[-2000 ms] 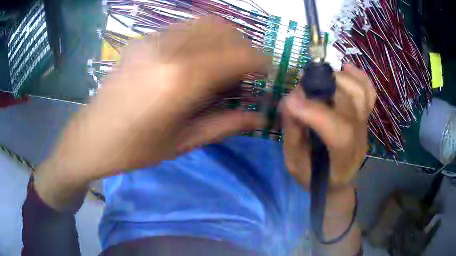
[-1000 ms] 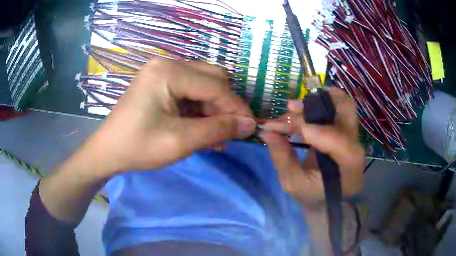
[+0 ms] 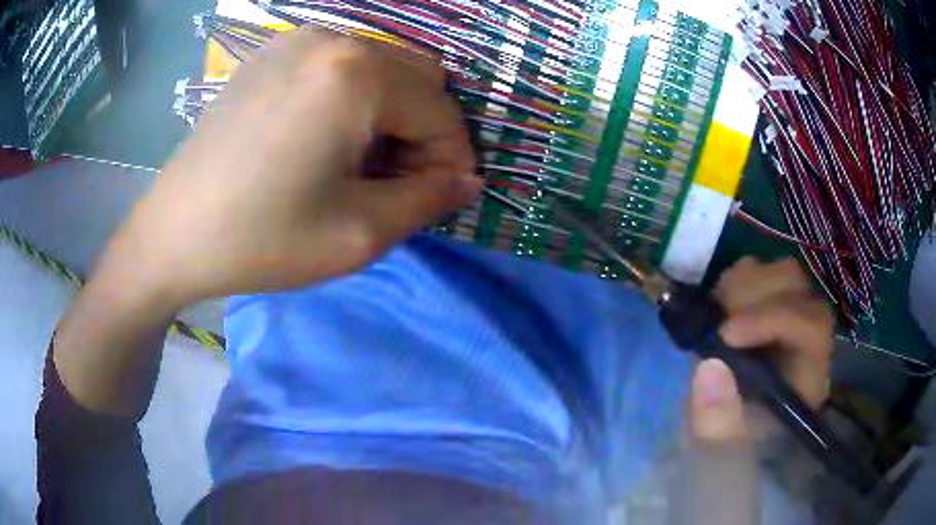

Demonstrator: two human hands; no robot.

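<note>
My left hand [image 3: 308,164] is over the left part of the green PCB panel [image 3: 621,103], its fingertips pinching thin wire ends at the panel's lower rows. My right hand [image 3: 775,328] is at the lower right, holding the black soldering iron [image 3: 754,369]. The iron's thin tip points up and left towards the pads near my left fingertips; whether it touches is too blurred to tell. Soldered leads [image 3: 411,26] run in rows from the left onto the boards. My left hand hides part of them.
A loose pile of red and black leads [image 3: 857,133] lies at the right. Yellow tape [image 3: 724,159] is on the white backing's right edge. A striped sheet [image 3: 62,72] lies at far left. My blue-clothed lap [image 3: 411,359] is below the bench edge.
My hands were together at the wires and have parted. My right hand moved down and right, and the iron now points up-left to the boards. My left hand moved slightly up and left.
</note>
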